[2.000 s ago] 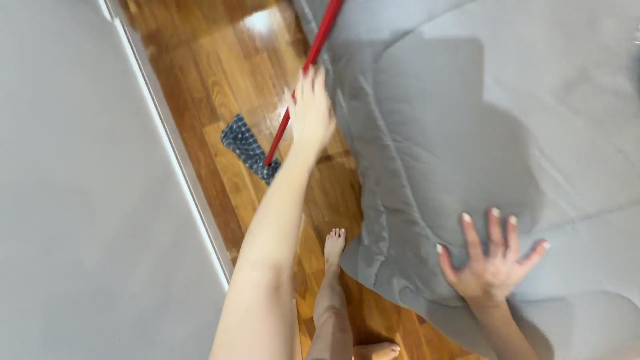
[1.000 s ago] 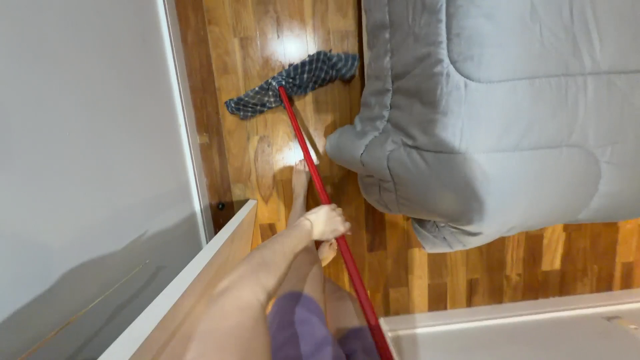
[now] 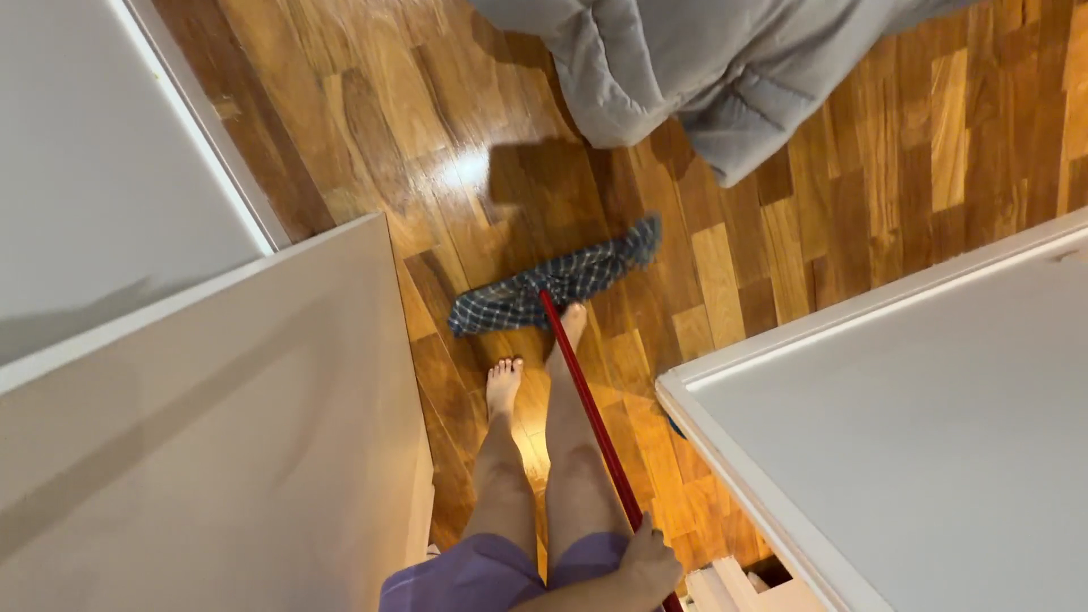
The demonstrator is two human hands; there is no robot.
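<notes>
My left hand (image 3: 650, 563), at the lower edge just right of center, is closed around the red handle (image 3: 595, 416) of a floor mop or broom. The handle slants up and left to a head wrapped in dark checked cloth (image 3: 510, 302), which lies on the wooden floor. Its cloth touches or nearly touches one of my bare feet (image 3: 575, 319); the other foot (image 3: 504, 378) stands a little below it. My right hand is out of view.
A gray quilted comforter (image 3: 620, 76) hangs down at the top. A pale panel, perhaps a door, (image 3: 255, 382) stands at left. On the right, a white-framed panel (image 3: 918, 408) angles over the parquet floor (image 3: 816, 204). Light wooden pieces (image 3: 731, 586) are at the bottom.
The view has shifted back from the bed. My right hand, spread on the comforter in the oldest frame, has left view. My left hand still holds the handle; the cloth-wrapped head has moved beside my feet.
</notes>
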